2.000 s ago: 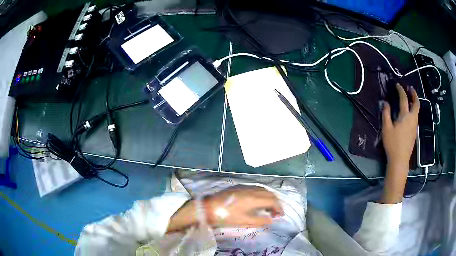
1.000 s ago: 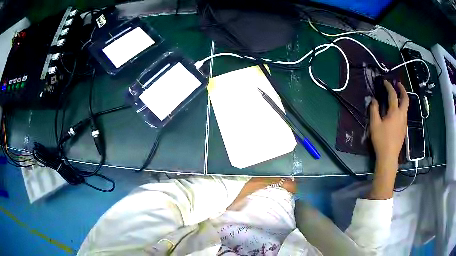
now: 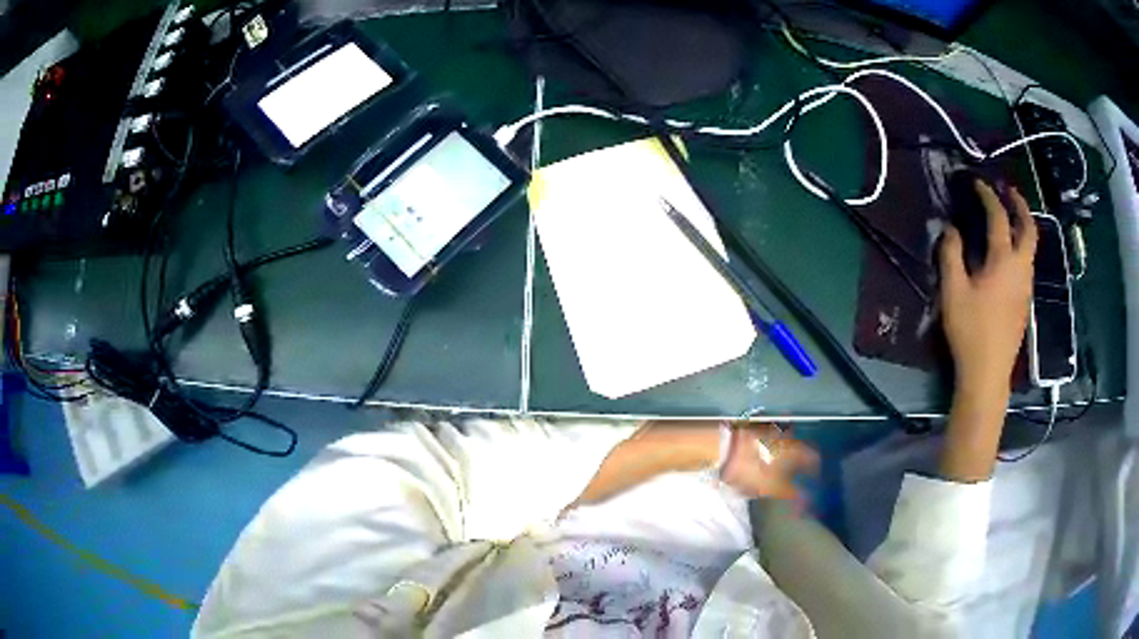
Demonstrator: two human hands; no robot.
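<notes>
My right hand point(image 3: 987, 281) rests over a small black mouse point(image 3: 968, 206) on the dark brown patterned mouse mat point(image 3: 881, 281). My left hand point(image 3: 774, 462) is below the bench edge over my lap, blurred, and touches nothing I can make out. Two black display units lie on the green bench at the left. The nearer unit point(image 3: 431, 206) has a lit pale screen with faint marks and a white cable at its corner. The farther unit point(image 3: 325, 94) glows white.
A black test box point(image 3: 75, 156) with sockets stands far left. A coiled cable bundle point(image 3: 156, 387) hangs over the bench edge above a white foam tray point(image 3: 106, 437). A paper pad point(image 3: 637, 275) lies at centre with a blue-ended pen point(image 3: 787, 347). A white-edged slab point(image 3: 1053, 306) lies right of the mat.
The nearer screen has gone from plain white to showing faint marks. My left hand has shifted right across my lap and shows again below the bench edge. My right hand stays on the mouse.
</notes>
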